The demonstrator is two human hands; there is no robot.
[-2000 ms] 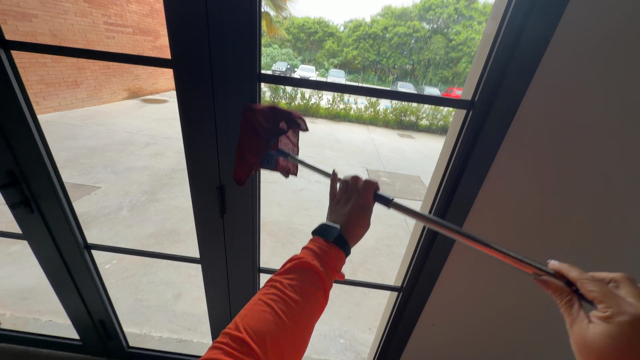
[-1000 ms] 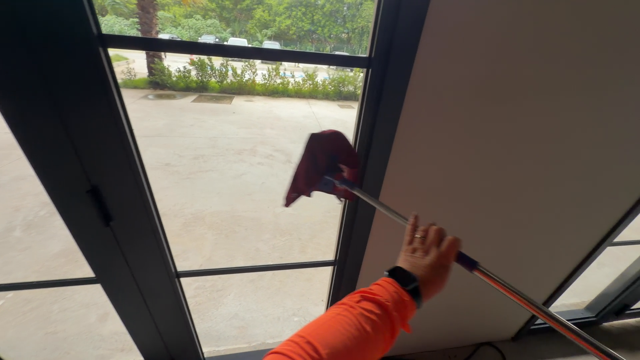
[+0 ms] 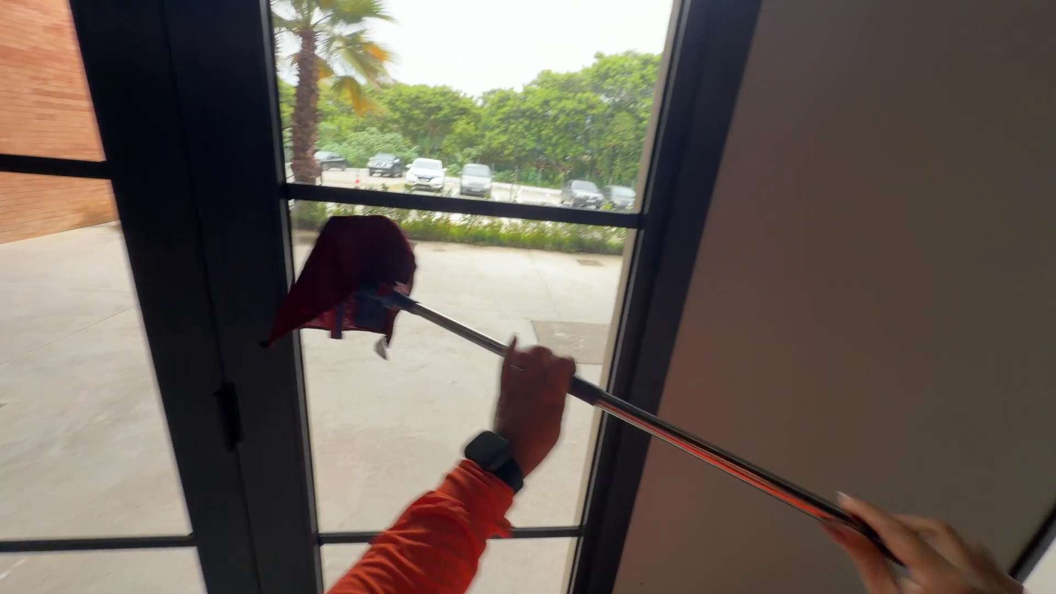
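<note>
My left hand point(image 3: 535, 404), with a dark watch on its wrist and an orange sleeve, is closed around a metal telescopic pole point(image 3: 701, 450) below its head. At the lower right my right hand point(image 3: 924, 549) grips the pole's lower end. A dark red cloth point(image 3: 351, 264) is draped over the flat head at the pole's upper end, one corner hanging to the left. Cloth and head lie against or just before the glass pane point(image 3: 462, 396), near its left frame; contact with the glass cannot be told.
Dark frame bars point(image 3: 462, 204) divide the glazing. A plain wall point(image 3: 850, 247) stands to the right of the frame, and a hinge point(image 3: 228, 415) sits on the left upright. Through the glass show paving, a hedge, parked cars point(image 3: 425, 174) and a palm tree point(image 3: 306, 99).
One second ago the cloth-covered head was near the pane's right frame; now it is by the left frame. My right hand, out of view then, shows again. The view has shifted.
</note>
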